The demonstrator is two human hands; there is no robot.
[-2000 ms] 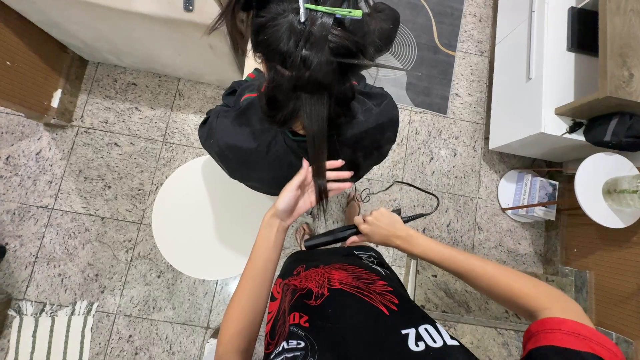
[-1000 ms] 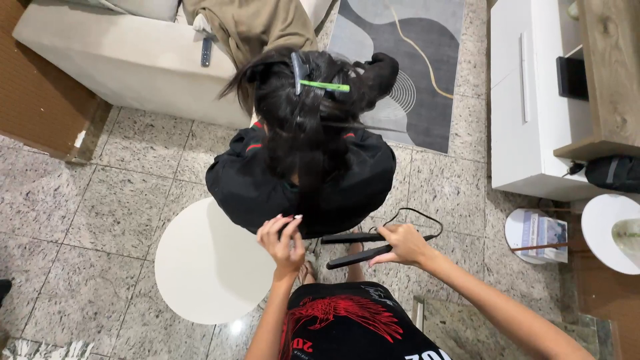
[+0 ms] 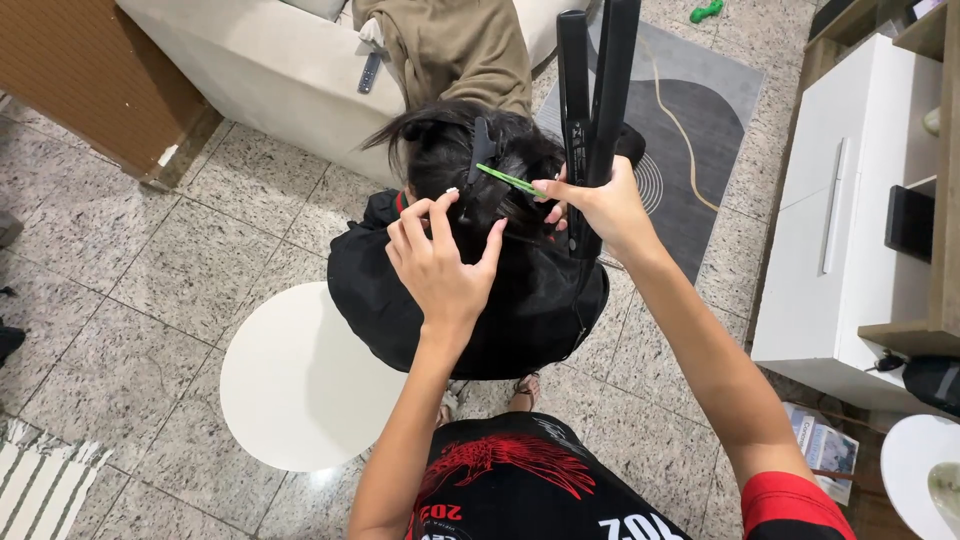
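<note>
A seated person with dark hair (image 3: 442, 142) and a black top has their back to me. My right hand (image 3: 604, 206) grips a black hair straightener (image 3: 576, 112), its two arms slightly apart and pointing away from me. The fingertips of that same hand touch the end of a green hair clip (image 3: 510, 180) in the hair. A dark hair clip (image 3: 481, 148) sits just left of the green one. My left hand (image 3: 446, 259) rests with spread fingers against the hair at the back of the head, and whether strands lie between its fingers cannot be told.
A round white stool or table (image 3: 307, 382) stands at left. Beyond the person are a beige sofa (image 3: 285, 67) with a remote control (image 3: 368, 73) and a brown blanket (image 3: 465, 45). A grey rug (image 3: 697, 112) and a white cabinet (image 3: 817, 202) are at right. The straightener's cord hangs below it.
Both hands have moved up from below the hair to the back of the head. The straightener has swung from sideways to pointing away from me. My right fingers now touch the green clip.
</note>
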